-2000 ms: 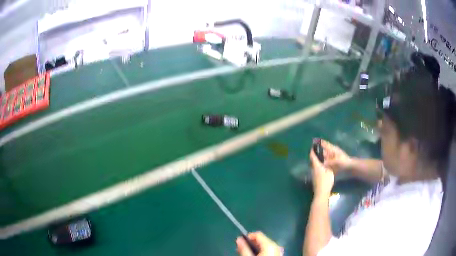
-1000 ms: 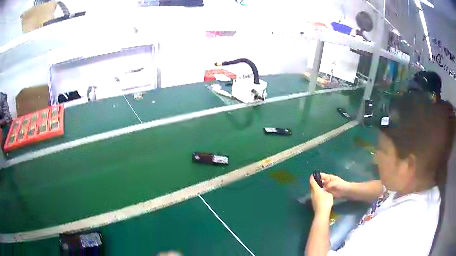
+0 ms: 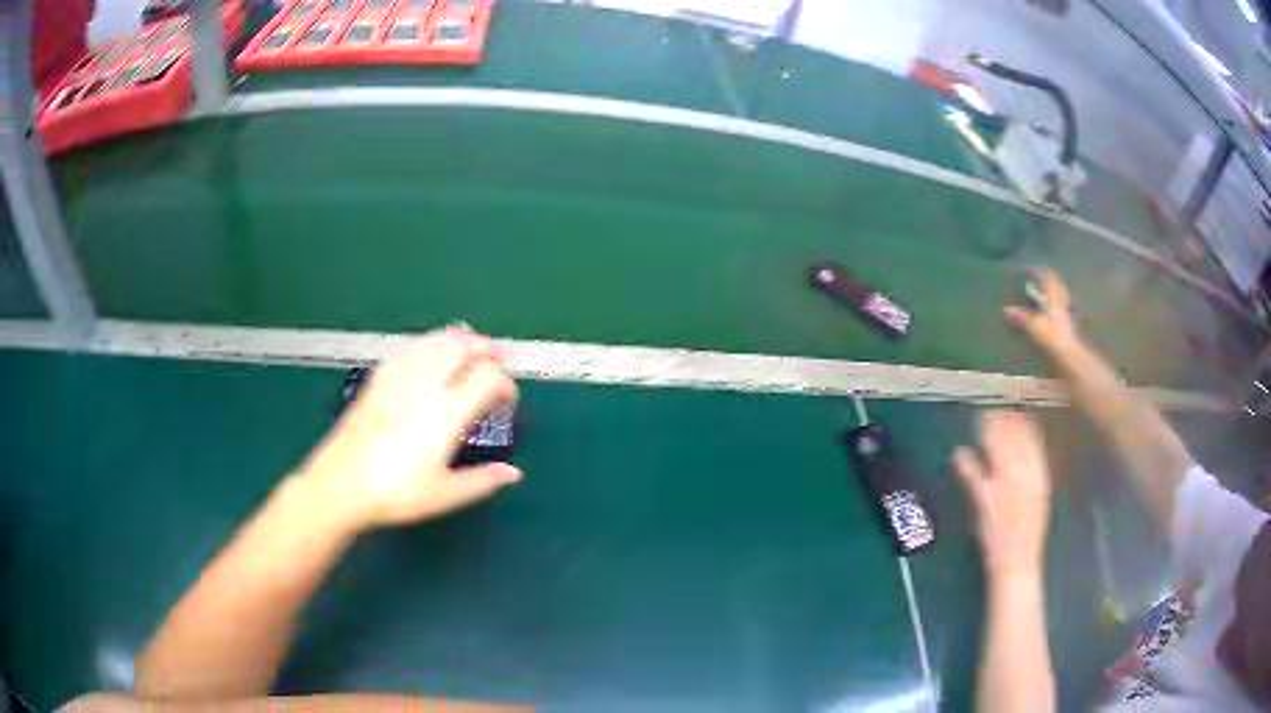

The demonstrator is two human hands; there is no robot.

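Observation:
My left hand (image 3: 404, 439) reaches in palm down from the lower left, over a black phone assembly (image 3: 488, 435) on the green bench, just below the pale rail. The phone's silvery end shows between the fingers and thumb; a dark part also shows left of the hand. The hand hides the rest, so whether it grips is unclear. My right hand is not in view; a strip of bare skin at the bottom edge may be my other arm. Another open phone (image 3: 889, 490) lies on the bench at right, across the thin white line.
Pale rail (image 3: 697, 369) crosses the bench. Beyond it another phone (image 3: 860, 300) lies on green surface. Neighbour's hands are at right, one beyond the rail (image 3: 1048, 318), one beside the nearer phone (image 3: 1011, 481). Red trays (image 3: 365, 59) stand upper left; a white device with black hose (image 3: 1038, 153) upper right.
The view has swung left and down. My left hand has come into view over a phone. The neighbour's hands have parted and reached forward. A phone now lies across the white line.

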